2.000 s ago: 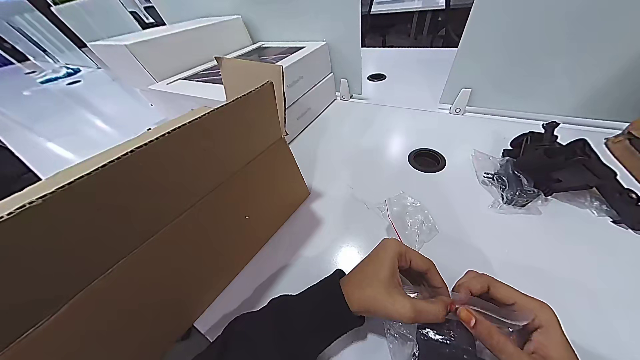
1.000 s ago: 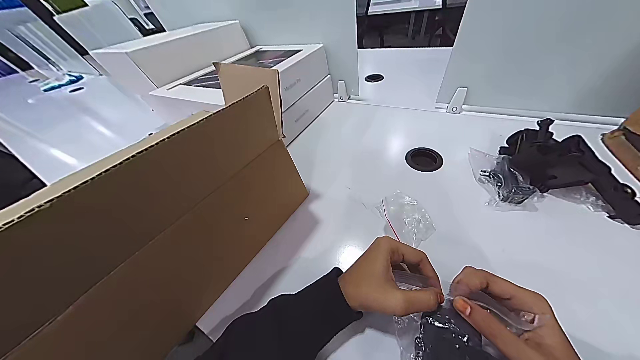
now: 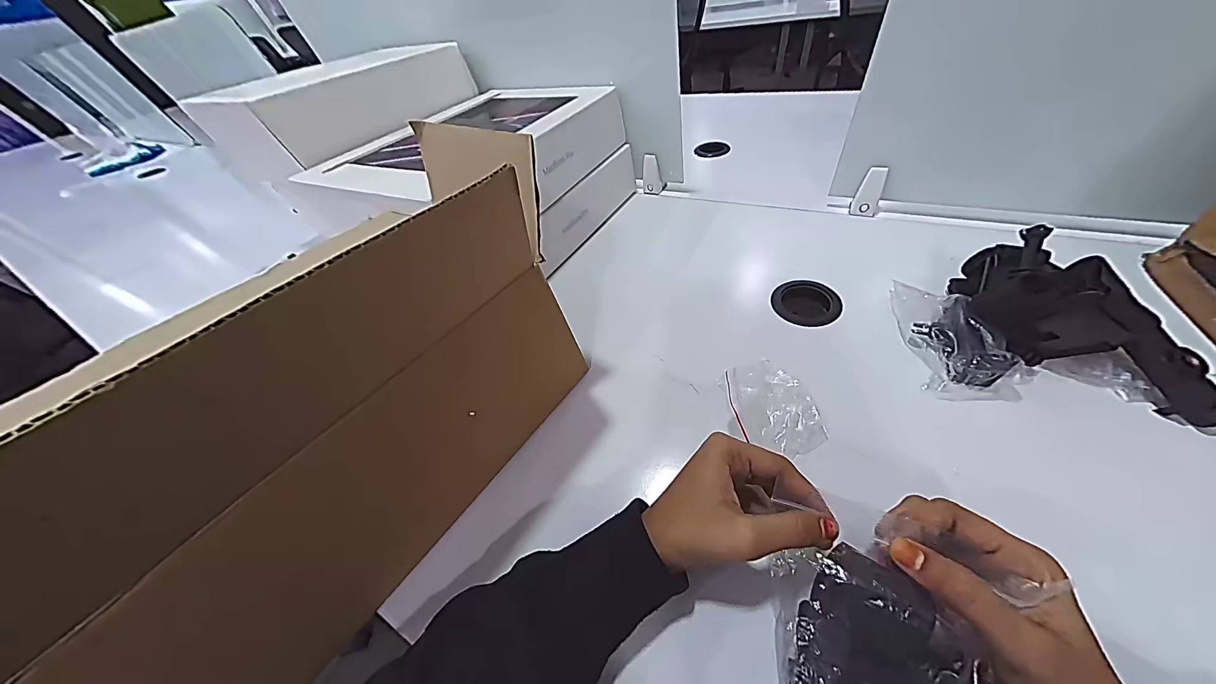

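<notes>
A clear plastic bag (image 3: 879,608) with dark contents lies at the bottom of the view, its mouth pinched by both hands. My left hand (image 3: 746,508), at the end of a black sleeve, grips one edge of the mouth between thumb and fingers. Just right of it, my right hand (image 3: 988,579) holds the other edge, with film across its fingers. A gap shows between the hands. Beyond my left hand lies a small clear zip bag (image 3: 777,407) with a red line.
An open cardboard box (image 3: 313,408) fills the left. White boxes (image 3: 584,152) stand behind it. A black harness-like item (image 3: 1054,304) and a bagged dark item (image 3: 969,347) lie at the right, near a round black desk grommet (image 3: 807,303). Grey partitions (image 3: 1026,114) edge the white desk.
My hands have moved apart, each keeping hold of the bag's mouth, and a wider gap shows between their fingertips. More of the dark contents shows than two seconds ago.
</notes>
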